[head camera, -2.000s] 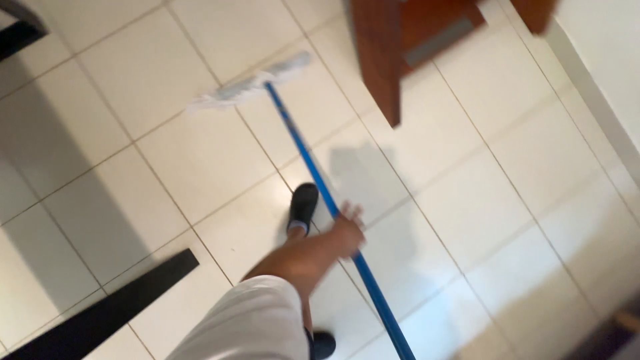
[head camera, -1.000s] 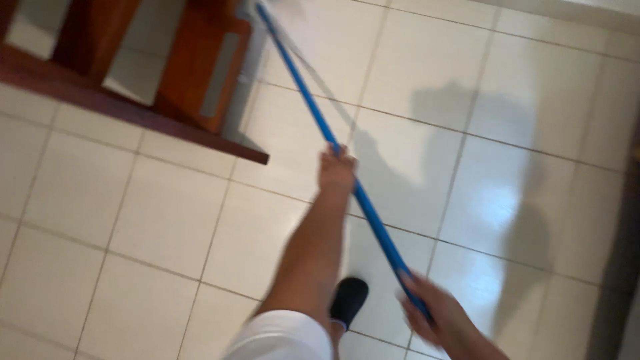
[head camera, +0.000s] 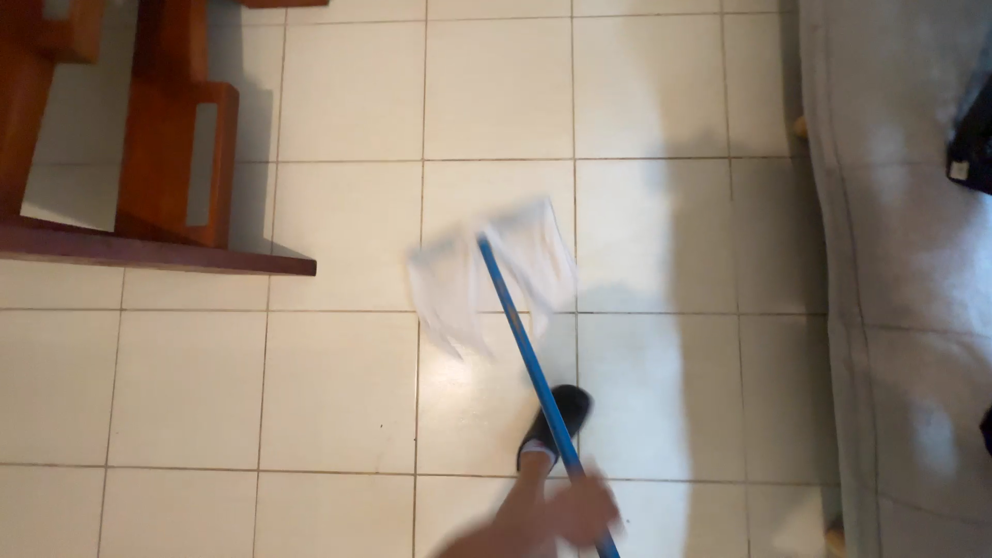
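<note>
A blue handle (head camera: 518, 325) runs up and slightly left from the bottom edge to a white cloth (head camera: 542, 256) spread on the tiled floor. The cloth is blurred, and its loose ends trail toward me. My left hand (head camera: 585, 508) comes in from the bottom and is closed around the lower part of the handle, its fingers blurred. My right hand is out of view. Just above my left hand, the handle passes in front of my foot in a black shoe (head camera: 570, 411).
Reddish-brown wooden furniture (head camera: 170, 186) stands at the upper left, with a dark wooden bar (head camera: 287, 266) jutting toward the middle. Along the right side is a piece of furniture covered in grey fabric (head camera: 891, 256), with a black item (head camera: 978, 139) on it. Light tiles (head camera: 341, 387) cover the floor.
The view has shifted a lot. The cloth end, at the frame's top edge a second ago, now lies mid-view. My right hand, on the handle then, has left view.
</note>
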